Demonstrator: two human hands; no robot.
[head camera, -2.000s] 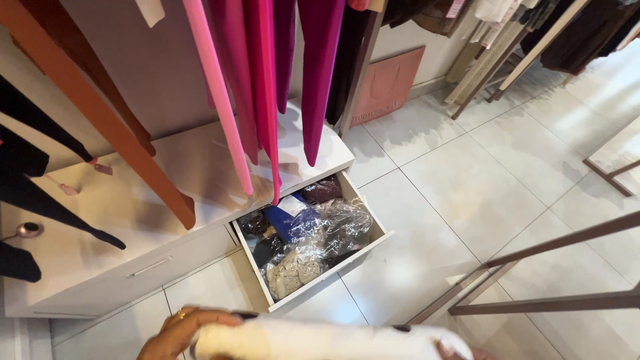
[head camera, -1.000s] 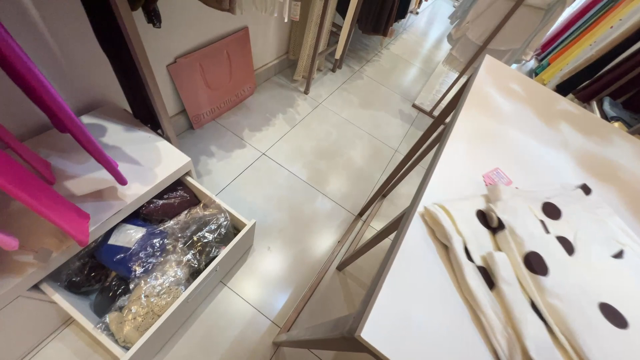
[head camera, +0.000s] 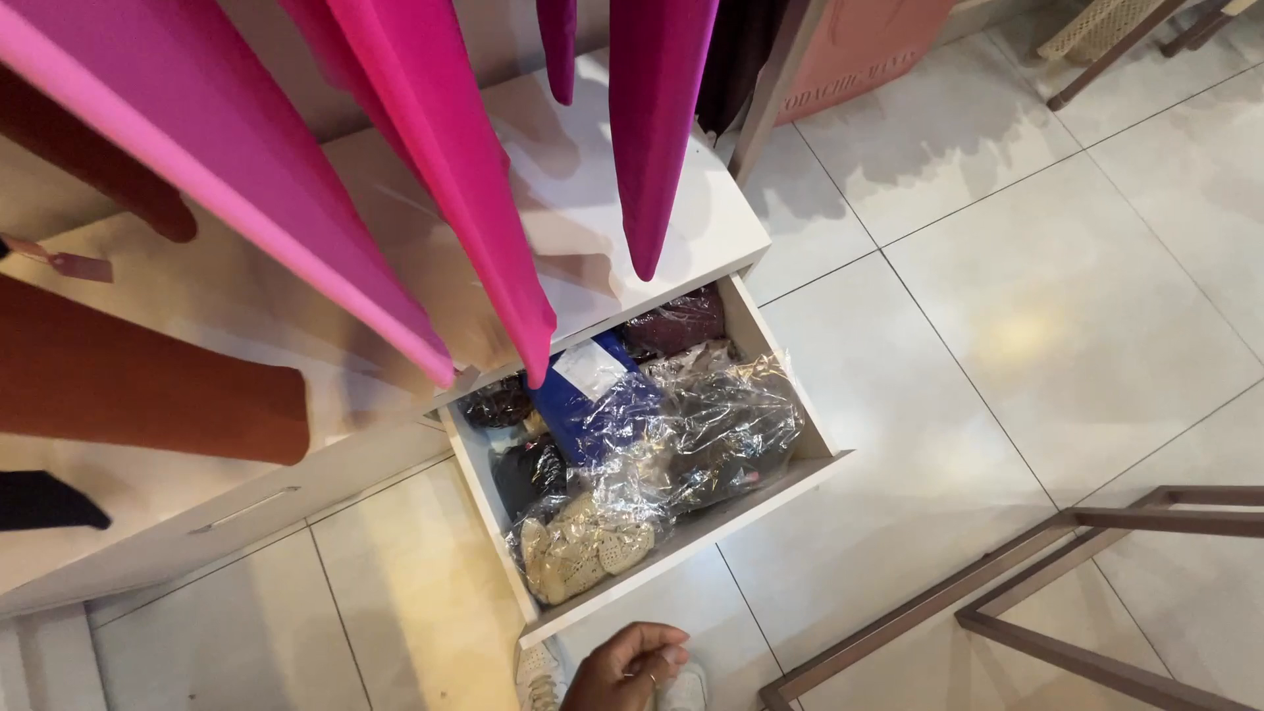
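Note:
My left hand (head camera: 628, 668), with a ring on one finger, is at the bottom centre, just below the front of an open white drawer (head camera: 691, 568). Its fingers are loosely curled with nothing seen between them. Clear plastic bags fill the drawer: a blue packed item (head camera: 568, 415) with a white label, a dark one (head camera: 731, 444), a maroon one (head camera: 681, 321) and a cream openwork one (head camera: 583, 553). Pink garments (head camera: 449, 168) hang above the white cabinet (head camera: 691, 212), their lower ends near the drawer's back. My right hand is out of view.
Rust-coloured garments (head camera: 148, 375) hang at left. A pink paper bag (head camera: 859, 49) stands beyond the cabinet. Brown metal frame legs (head camera: 918, 612) cross the tiled floor (head camera: 948, 395) at lower right. Shoes (head camera: 538, 676) show beside my left hand.
Two seconds ago both hands were at a rolled white item; one second ago a white dotted garment lay on a table at right. The view has swung back to the drawer, with my left hand now empty.

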